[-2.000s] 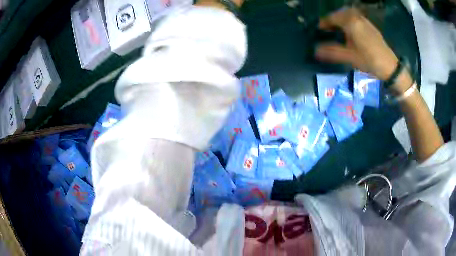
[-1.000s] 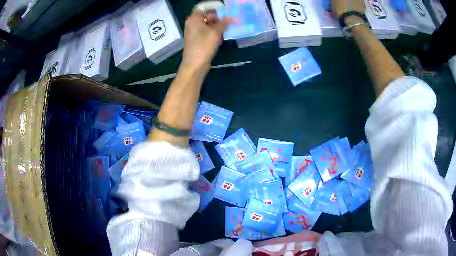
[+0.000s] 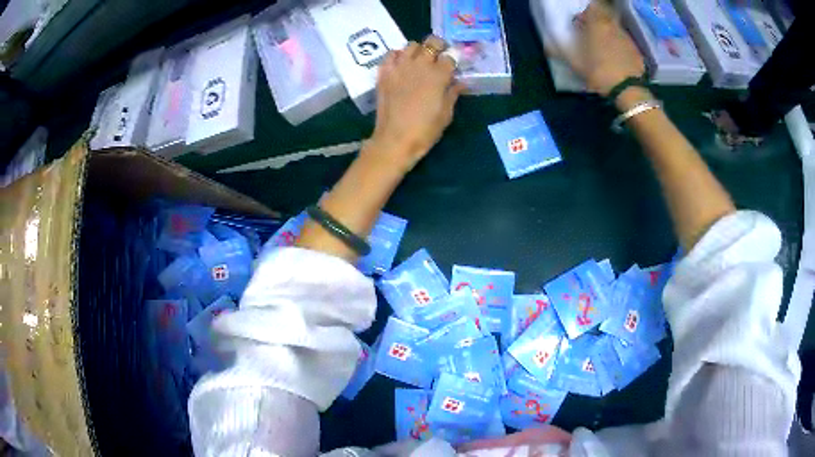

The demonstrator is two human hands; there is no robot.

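My left hand (image 3: 415, 103) is at the row of watch boxes, fingertips between a white lid with a black watch icon (image 3: 362, 45) and an open box (image 3: 483, 67) with a blue packet (image 3: 471, 20) on it. Its fingers are curled; whether they grip a box edge is unclear. My right hand (image 3: 608, 54) is blurred over a plain white box (image 3: 556, 45); its grip is unclear. One loose blue packet (image 3: 525, 144) lies on the green ledge (image 3: 447, 201) below the boxes. Many more packets (image 3: 465, 357) lie in an overlapping pile between my forearms.
A brown carton (image 3: 40, 294) with blue packets inside stands at the left. More watch boxes (image 3: 210, 94) line the belt to the left, and others (image 3: 666, 45) to the right. A dark upright part (image 3: 786, 71) stands at the upper right.
My left hand has moved right and down from a blue packet it was touching. My right hand has moved slightly left and down. Boxes at the left have shifted left.
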